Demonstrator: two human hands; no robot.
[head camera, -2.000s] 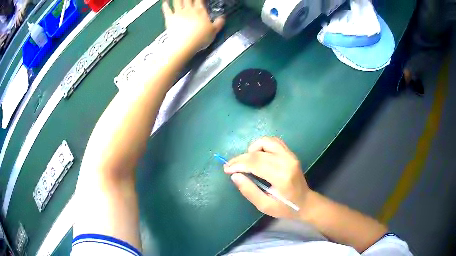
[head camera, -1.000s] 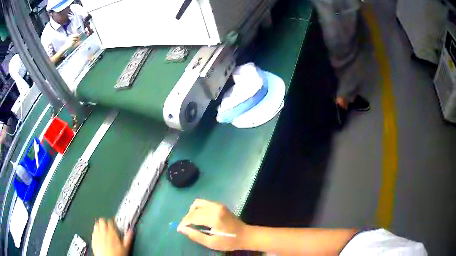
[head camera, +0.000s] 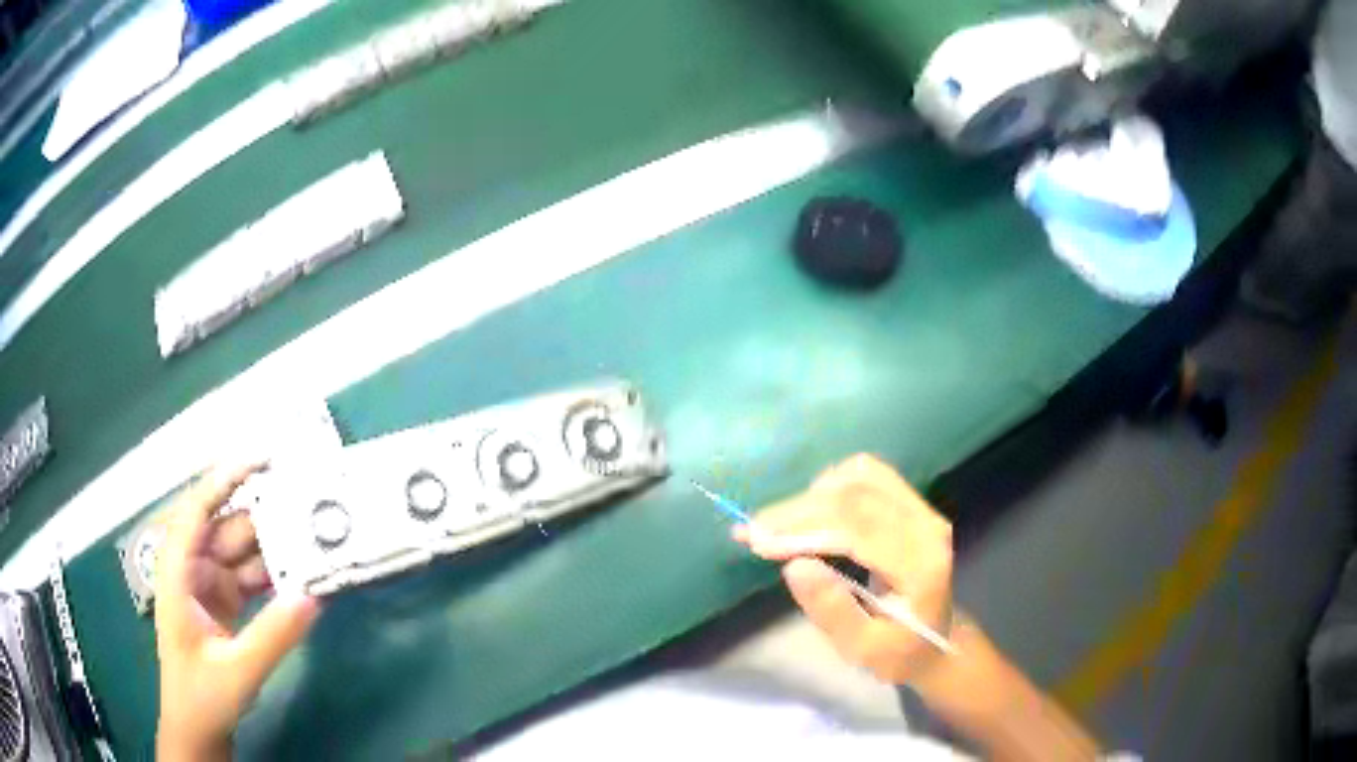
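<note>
A long pale fixture (head camera: 467, 479) with four round units in a row lies over the green bench, slightly tilted. My left hand (head camera: 223, 596) grips its left end, thumb at the near edge. My right hand (head camera: 863, 558) holds a pen-like tool (head camera: 723, 503) with a blue tip; the tip is just right of the fixture's right end and not touching it. Whether the fixture rests on the bench or is held just above it, I cannot tell.
A black round pad (head camera: 847, 243) and a blue-and-white cap (head camera: 1113, 216) lie beyond, near a conveyor end housing (head camera: 1005, 82). Other fixtures (head camera: 280, 250) lie at the upper left. Part of a fan (head camera: 18, 685) shows at the lower left. A shoe (head camera: 1200, 405) is on the floor at right.
My left hand has brought a fixture in front of me, left of the tool. My right hand still holds the tool. The view has shifted, with less of the conveyor and machine showing.
</note>
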